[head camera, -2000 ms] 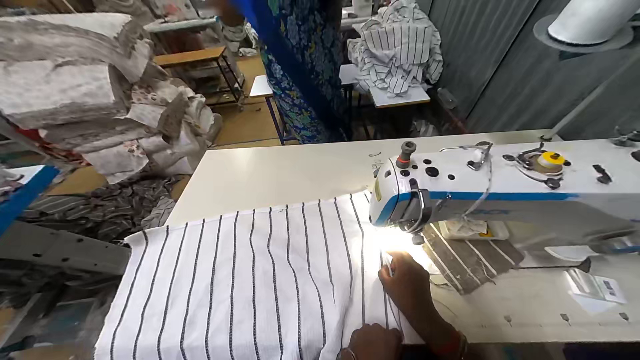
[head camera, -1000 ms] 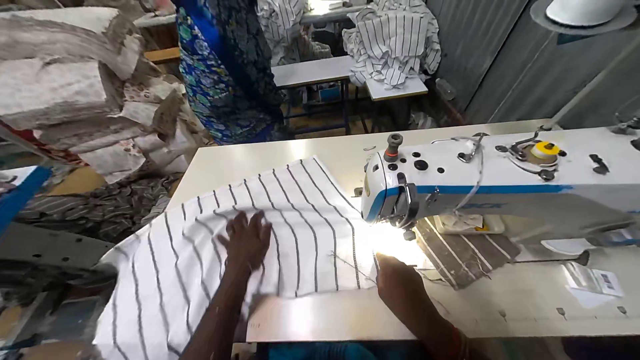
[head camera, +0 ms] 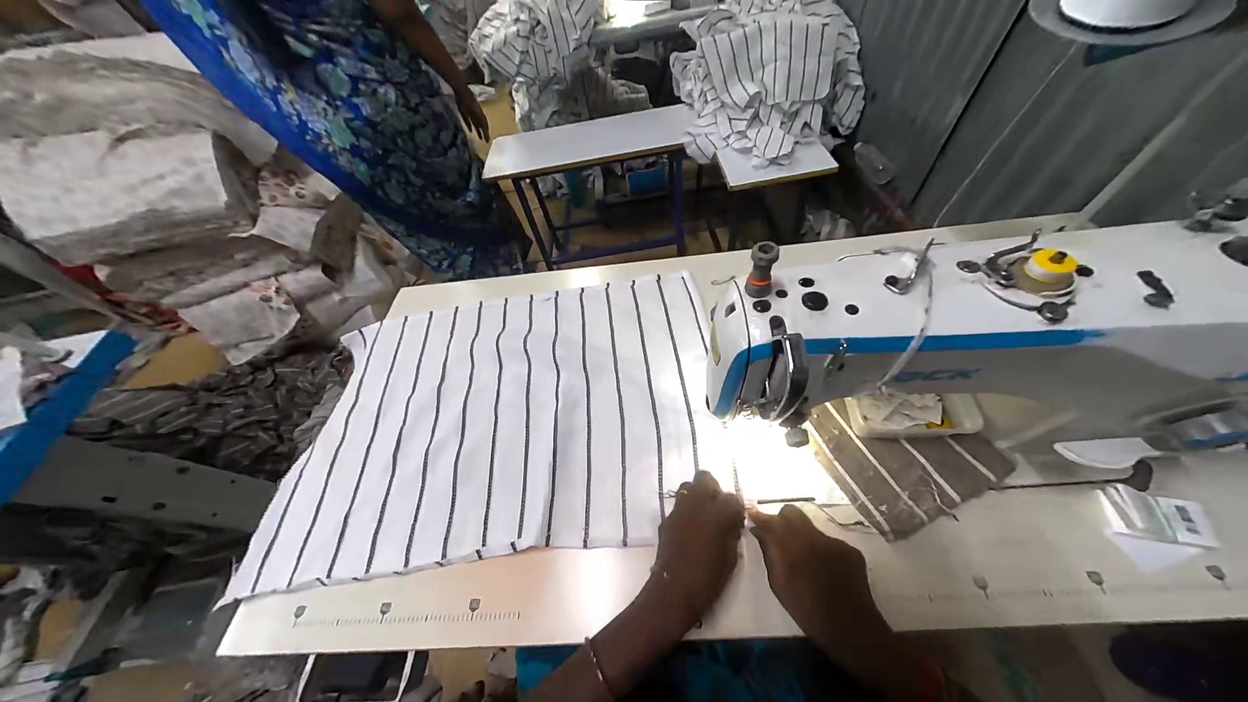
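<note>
White fabric with dark stripes (head camera: pixel 507 429) lies spread over the sewing table, its right edge beside the lit needle area of an industrial sewing machine (head camera: pixel 936 361). My left hand (head camera: pixel 697 536) pinches the fabric's near right corner, fingers curled. Close against it, my right hand (head camera: pixel 804 556) has thumb and fingertips at the same corner, just in front of the needle area; fingertips are partly hidden. A brown striped fabric piece (head camera: pixel 907 478) lies under the machine arm, partly beneath a small white tray (head camera: pixel 960 414).
A person in a blue patterned garment (head camera: pixel 380 127) stands beyond the table. Piled fabric bundles (head camera: pixel 117 185) are at left. Striped fabric heaps (head camera: pixel 770 78) rest on a small table (head camera: pixel 585 141) and stand behind. A clear packet (head camera: pixel 1160 517) lies at right.
My left hand has moved right, from flat on the fabric's middle to its near right corner beside my right hand. The fabric now lies straighter. The person beyond has shifted.
</note>
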